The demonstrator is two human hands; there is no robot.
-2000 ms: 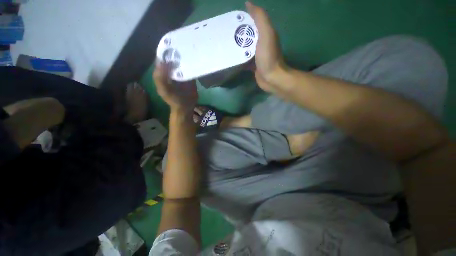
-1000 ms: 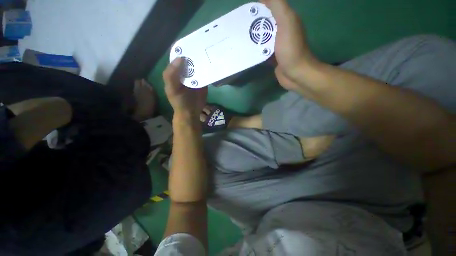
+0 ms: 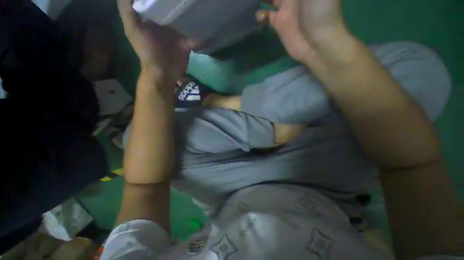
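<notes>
A white unit with a ribbed rim and a pale, deep housing [image 3: 216, 25] is at the top of the picture, cut off by the edge. Its slotted base face is not visible. My left hand [image 3: 160, 48] holds its left end, fingers up along the side and palm below. My right hand [image 3: 310, 30] is at its right end, with bent fingertips close to the housing. Whether they grip it cannot be told, as the picture's edge cuts off part of this hand and the image is blurred.
My crossed legs in grey trousers [image 3: 300, 172] lie below the unit. A person in dark clothes [image 3: 46, 117] is close on the left. A sandalled foot [image 3: 188, 94] is beyond my shin. Pale papers or cartons [image 3: 68, 218] lie at lower left on the green floor [image 3: 224, 76].
The unit has turned from showing its grilled base face to showing its rim and housing side. It has moved up and left, partly out of view. My right fingers have shifted at its end.
</notes>
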